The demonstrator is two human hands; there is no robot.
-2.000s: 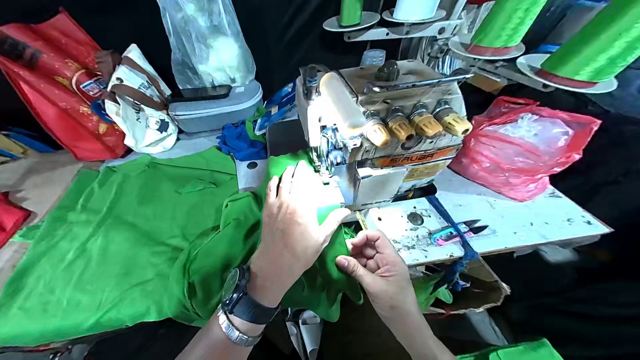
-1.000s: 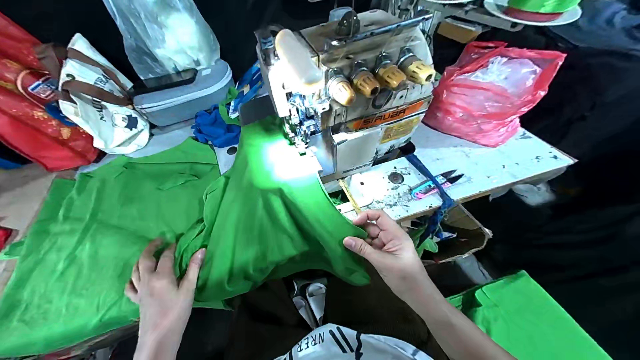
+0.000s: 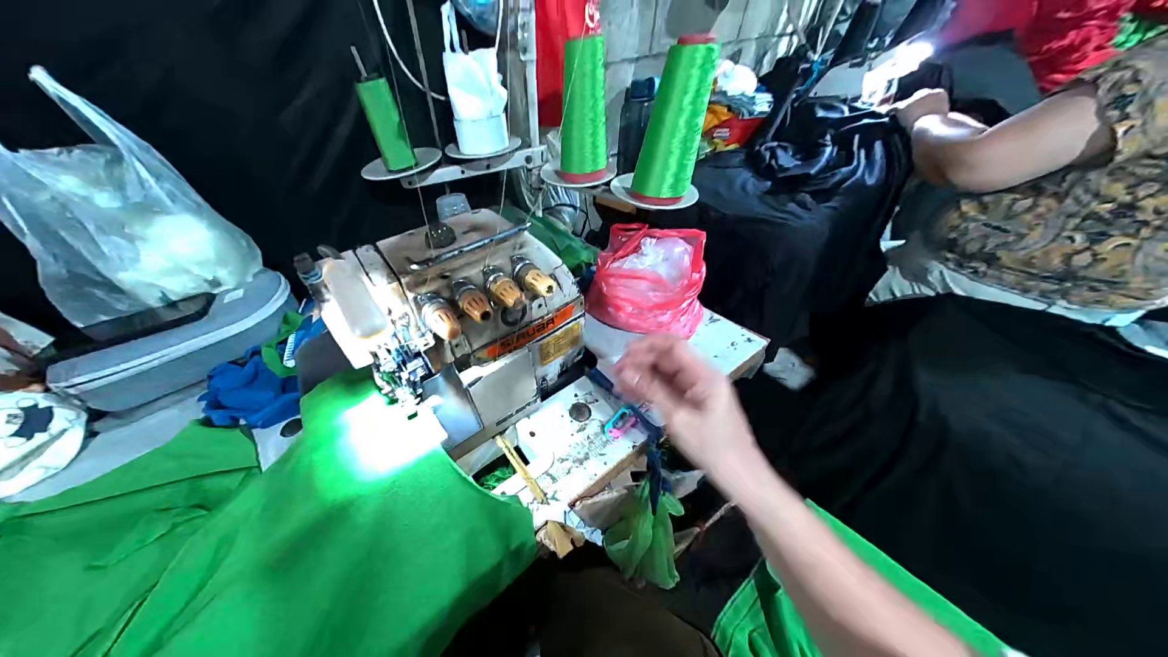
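Note:
My right hand (image 3: 680,401) is raised over the right part of the sewing table (image 3: 584,433), blurred, its fingers partly curled; whether it holds anything cannot be told. Just below it lies a small tool with pink and blue handles (image 3: 622,422). My left hand is out of view. Left of my right hand stands a Siruba overlock machine (image 3: 493,319), its lamp shining on green fabric (image 3: 392,520) whose edge lies at the presser foot. The fabric spreads over the left and front of the table. More green fabric (image 3: 776,611) lies at the lower right, partly behind my forearm.
Green thread cones (image 3: 675,119) stand on holders behind the machine. A pink plastic bag (image 3: 650,283) sits at the back right, a grey case (image 3: 173,347) and blue cloth (image 3: 246,392) at the left. Another person's arm (image 3: 1013,151) is at the upper right.
The view has swung to the right. My right hand has let go of the green fabric's edge and risen over the table. My left hand, on the fabric before, has gone out of view.

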